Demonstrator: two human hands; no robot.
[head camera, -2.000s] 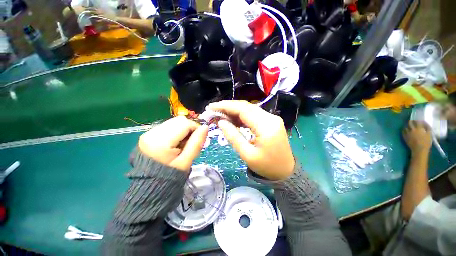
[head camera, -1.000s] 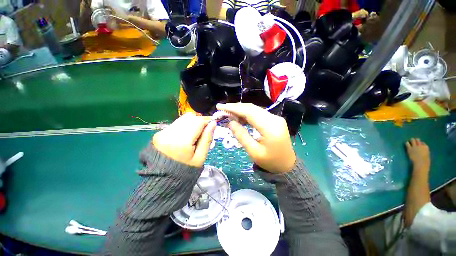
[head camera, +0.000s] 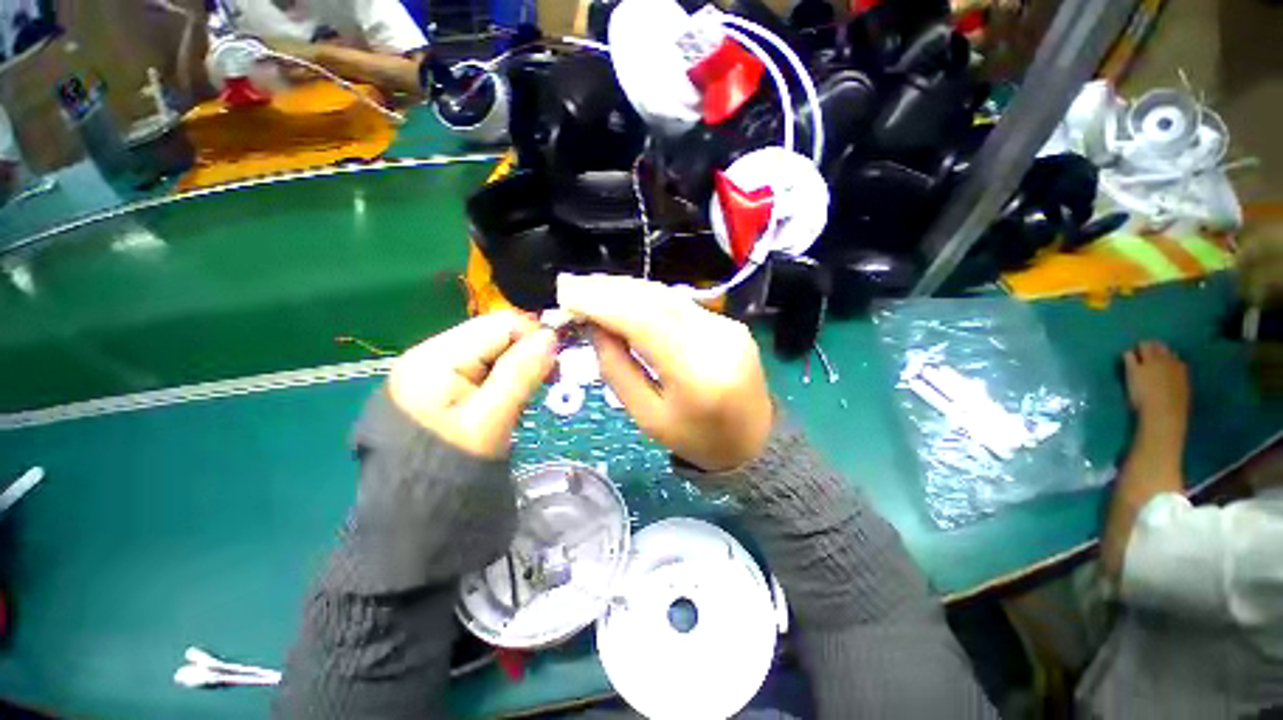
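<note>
My left hand (head camera: 471, 383) and my right hand (head camera: 678, 369) meet above the bench, fingertips pinching a small white piece (head camera: 557, 321) between them. Its exact shape is mostly hidden by the fingers. Small white rings (head camera: 566, 398) lie on a clear dimpled sheet (head camera: 654, 485) just below the hands. An open round white housing (head camera: 552, 570) with wires and parts inside lies below my left hand. A white round cover plate (head camera: 685, 619) with a centre hole lies beside it, to the right.
Black dome shells (head camera: 591, 197) are heaped behind the hands, with white units bearing red pieces (head camera: 746, 211) on top. A clear bag (head camera: 985, 408) with white pieces lies right. White short arms (head camera: 225, 670) lie left. A person's arm (head camera: 1157, 422) rests at right.
The two hands stay close together, and the fingers have shifted around the small white piece. The neighbour's hand at right has let go of a white part seen two seconds ago.
</note>
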